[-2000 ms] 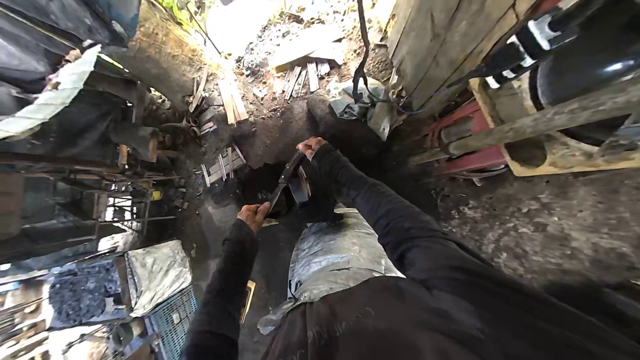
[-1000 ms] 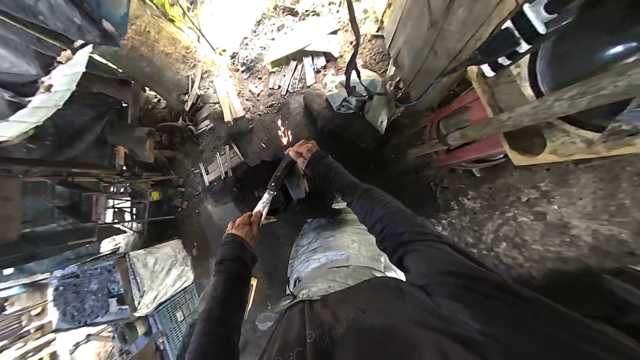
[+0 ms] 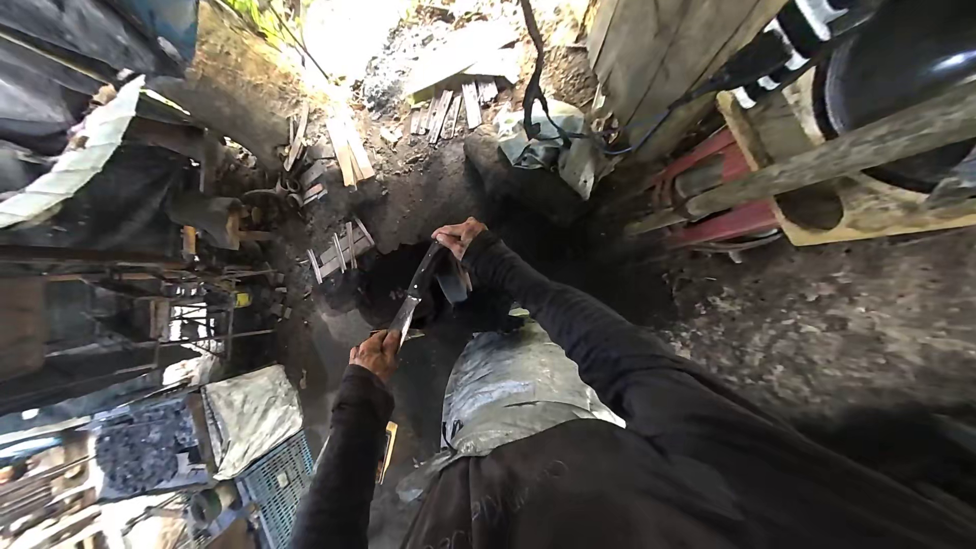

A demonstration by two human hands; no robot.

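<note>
A knife [image 3: 415,291] with a dark riveted handle and a shiny blade lies slantwise between my two hands. My left hand [image 3: 377,354] grips the blade end at the lower left. At the upper right my right hand [image 3: 459,235] is closed at the handle's end. Just below the right hand, a flat grey metal piece [image 3: 453,287] stands beside the handle; what bears it is hidden in shadow. Beneath the knife is a dark, blackened hollow [image 3: 381,286]. A grey sheet apron [image 3: 518,381] covers my lap.
Left of the hollow, thin slats [image 3: 345,252] lie on the ground. Farther off are light boards [image 3: 349,149] and a plastic sheet [image 3: 545,137] beside a hanging cable [image 3: 532,69]. A wooden pole [image 3: 839,164] crosses the right side. A blue crate [image 3: 280,484] stands lower left.
Sparks or flame showed beyond my right hand one second ago and are gone now. The knife remains between both hands, its blade in plainer view than two seconds ago.
</note>
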